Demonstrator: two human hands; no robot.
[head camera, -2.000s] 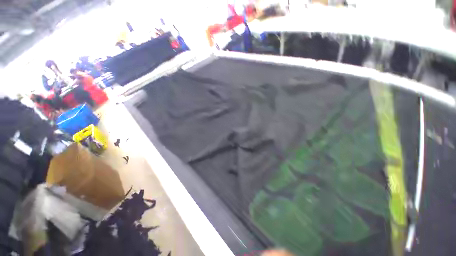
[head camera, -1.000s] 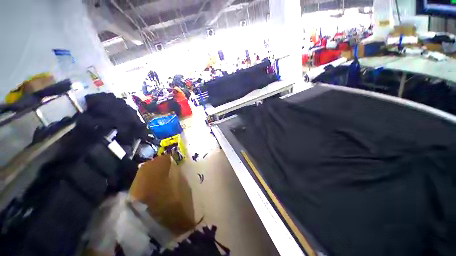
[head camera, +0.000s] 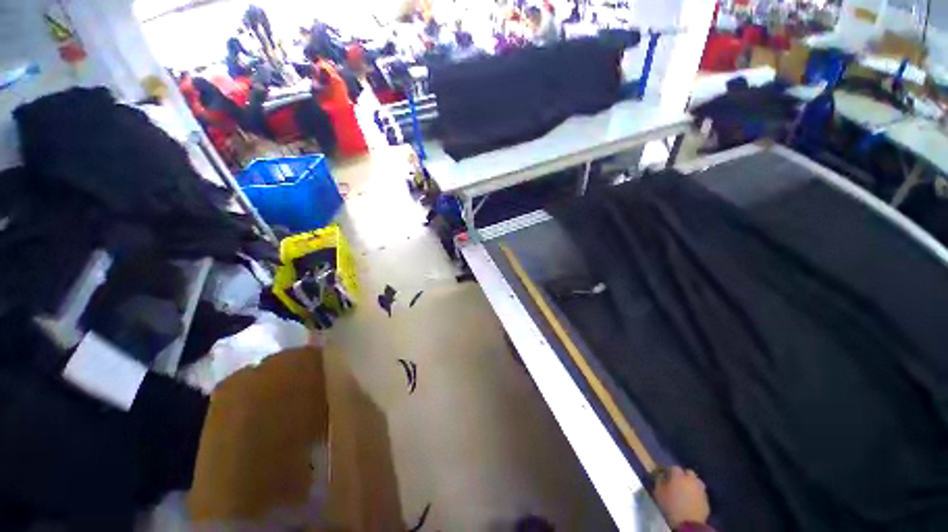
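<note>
A wooden yardstick (head camera: 584, 366) lies along the left edge of the machine bed. My right hand (head camera: 681, 497), bare, is at the bottom right of centre, cut off at the wrist by the frame's edge. Its fingers are closed around the near end of the yardstick. The black fabric ply (head camera: 728, 343) lies in long loose folds over the bed, to the right of the stick. A small dark thing with a pale tip (head camera: 595, 290) lies by the cloth's left edge, too blurred to name. My left hand is not in view.
The bed's white edge rail (head camera: 556, 393) borders the aisle. Left of it are a cardboard box (head camera: 265, 436), a yellow crate (head camera: 348, 265), a blue crate (head camera: 291, 197) and piled black cloth (head camera: 114, 166). Scraps (head camera: 409, 375) lie on the floor. A white table (head camera: 561, 151) stands beyond the bed.
The view has swung left and down, off the green pieces to the bed's far-left corner and aisle. My right hand has come into view at the yardstick's near end. The cloth lies in longer folds.
</note>
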